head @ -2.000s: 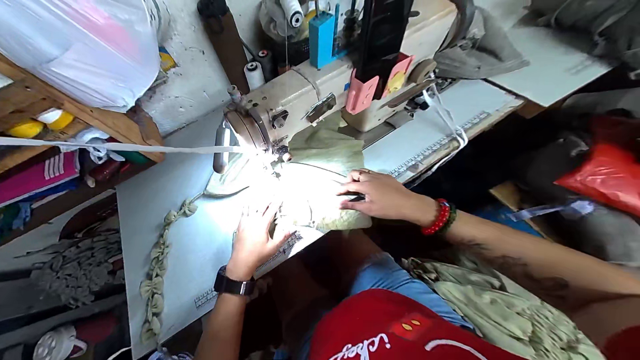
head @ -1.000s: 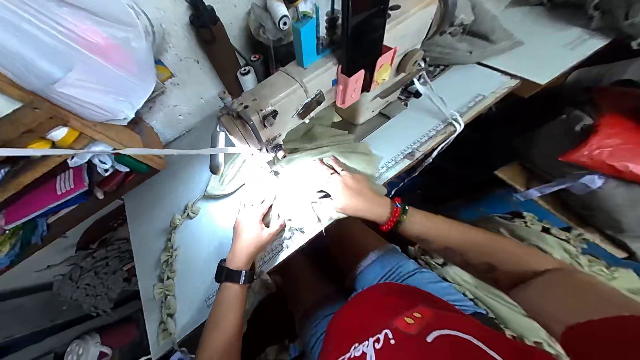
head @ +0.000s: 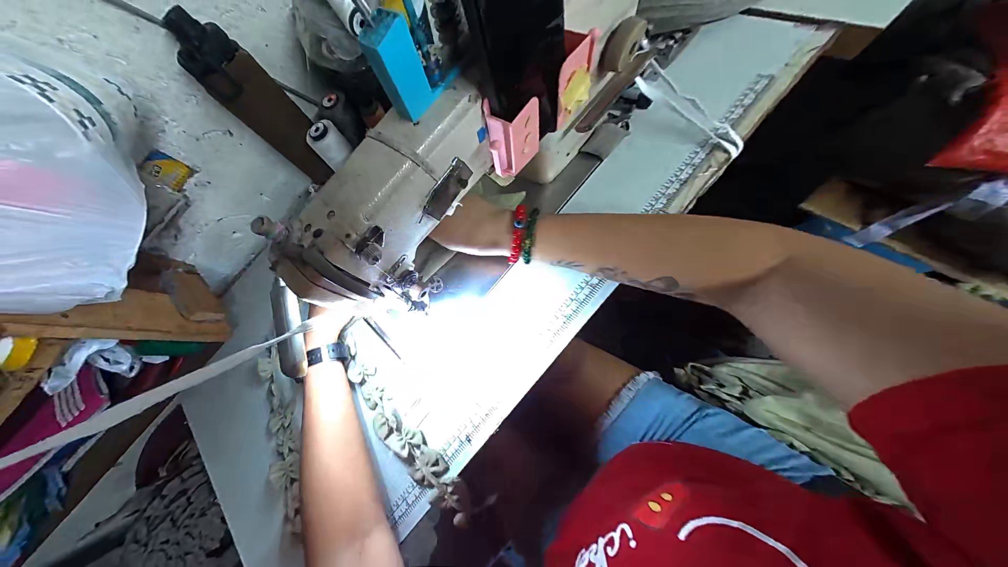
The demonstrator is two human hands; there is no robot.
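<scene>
A sewing machine [head: 394,181] stands over the pale worktable, its lamp glaring white around the needle area. My left hand [head: 329,319], with a black watch at the wrist, reaches behind the left end of the machine head; its fingers are hidden. Under the machine arm goes my right hand [head: 465,224], a red and green bracelet on its wrist; the fingers are out of sight behind the machine. What either hand touches cannot be seen. A gathered strip of grey-green fabric [head: 402,437] lies right of my left forearm, and another stretch [head: 283,441] lies left of it.
A pale tape [head: 173,383] runs taut from the left to the machine head. Thread spools [head: 329,143], a blue holder [head: 405,67] and a pink holder [head: 513,138] are on or behind the machine. Measuring tape lines the table edge. A wooden shelf [head: 118,315] and white plastic bag [head: 63,189] are at left.
Both hands have moved from the cloth in front of the needle to behind the machine head and arm. The pale green cloth has mostly gone from the front. The view has shifted closer.
</scene>
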